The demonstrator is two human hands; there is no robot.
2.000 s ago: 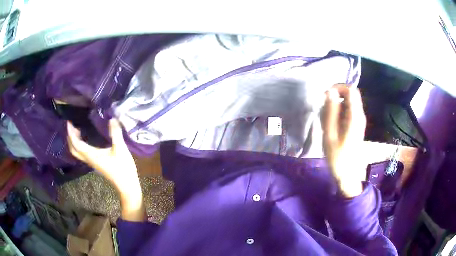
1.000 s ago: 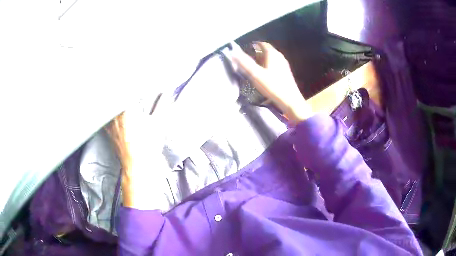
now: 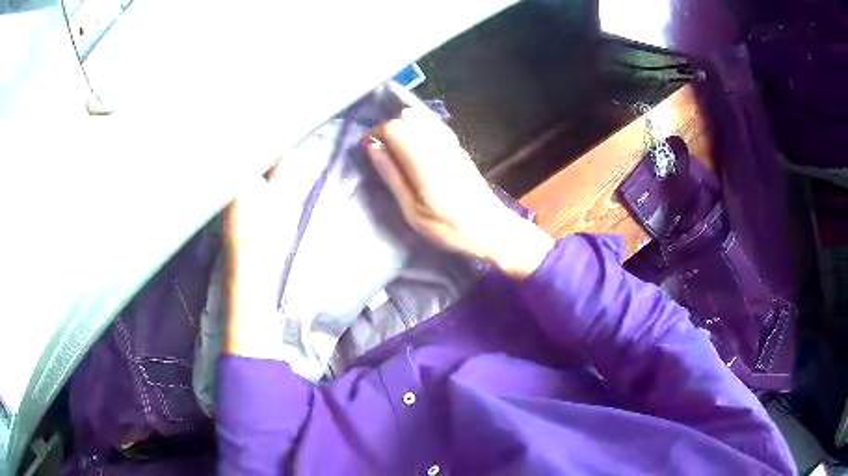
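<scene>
The pale garment point(image 3: 349, 232) lies inside out across the lap and against the table edge, with a narrow purple seam strip running down it. A small white label point(image 3: 377, 299) shows inside it. My right hand point(image 3: 428, 191) lies over the garment's upper part with its fingers curled. A tiny bright sliver, perhaps a needle or seam ripper, shows at its fingertips; its exact shape is unclear. My left hand point(image 3: 249, 260) is at the garment's left side; the table edge and glare hide most of its fingers, so its grip cannot be told.
The white table point(image 3: 167, 112) covers the upper left. Dark purple garments point(image 3: 139, 353) hang at left. At right, a wooden board point(image 3: 595, 191) borders a dark cavity, with a silvery thread tangle point(image 3: 662, 156) and a dark stitched piece point(image 3: 674, 191) by it. More purple cloth hangs far right.
The view has turned left and shifted. My right hand has moved from the garment's far edge left and down onto the pale cloth, its fingers now curled. More of the wooden board shows.
</scene>
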